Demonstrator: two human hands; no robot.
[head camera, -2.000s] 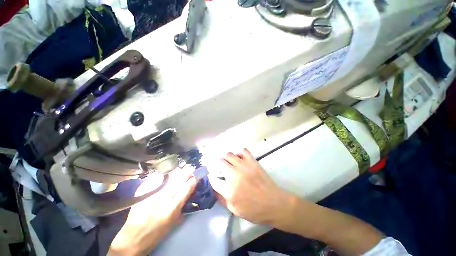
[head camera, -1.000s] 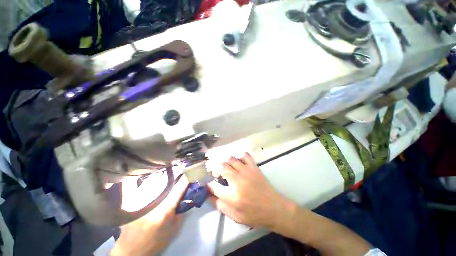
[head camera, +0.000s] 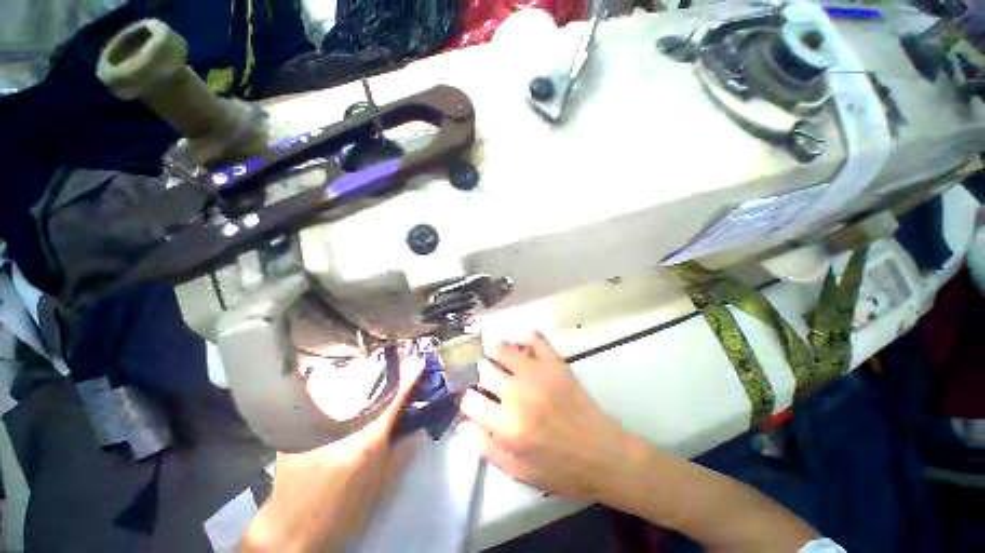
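A small dark blue fabric piece (head camera: 434, 402) lies near the needle, between my two hands. Pale cloth (head camera: 416, 491) extends below it toward the bottom edge. My left hand (head camera: 335, 475) is on the near-left side, fingertips pressing the blue piece by the lit needle area. My right hand (head camera: 540, 416) rests on the bed to the right, fingers bent, with fingertips at a small pale tab (head camera: 462, 362) beside the needle. Whether they grip the tab is unclear. Needle and presser foot are lost in lamp glare and partly hidden by the machine head (head camera: 562, 205).
Large shears (head camera: 356, 178) lie on the machine head near a tan post (head camera: 146, 65). A paper note (head camera: 745, 225) and white strip (head camera: 861, 130) are on the head. Yellow-green tape (head camera: 740, 356) wraps the base. Dark garments (head camera: 65, 464) are heaped left; more dark cloth (head camera: 864, 443) lies right.
The view has shifted, so the machine head appears farther right and lower. Both hands stay by the needle around the blue piece. The pale tab now shows more clearly beside my right fingertips.
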